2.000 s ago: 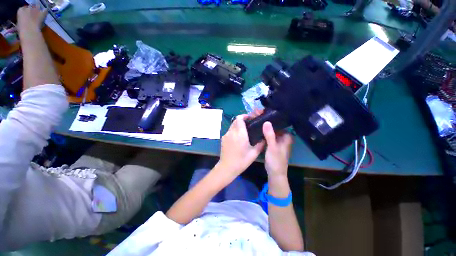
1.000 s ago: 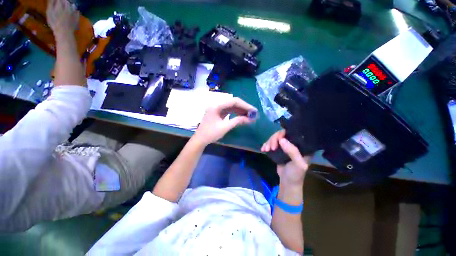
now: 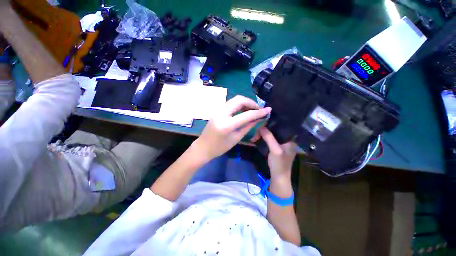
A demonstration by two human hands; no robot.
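A bulky black handheld unit (image 3: 330,117) with a pale label is held tilted over the bench's front edge, its short black lens barrel (image 3: 262,84) towards the left. My right hand (image 3: 277,150) grips its black pistol grip from below. My left hand (image 3: 232,122) is beside the unit's left side, thumb and fingertips pinched together close to the grip's top. A tiny pale bit shows at the fingertips; what it is cannot be told. The grip is mostly hidden by my hands.
A DC power supply (image 3: 405,42) with lit digits stands behind the unit; red and white leads (image 3: 372,152) loop below. Left are black units (image 3: 162,57), paper sheets (image 3: 195,100), a black pad (image 3: 112,94), a clear bag (image 3: 137,25) and a neighbour's arm (image 3: 37,55).
My left hand has moved right, up to the unit, from apart with a small dark piece at its fingertips. The unit has moved slightly left and up, turning so its top side shows.
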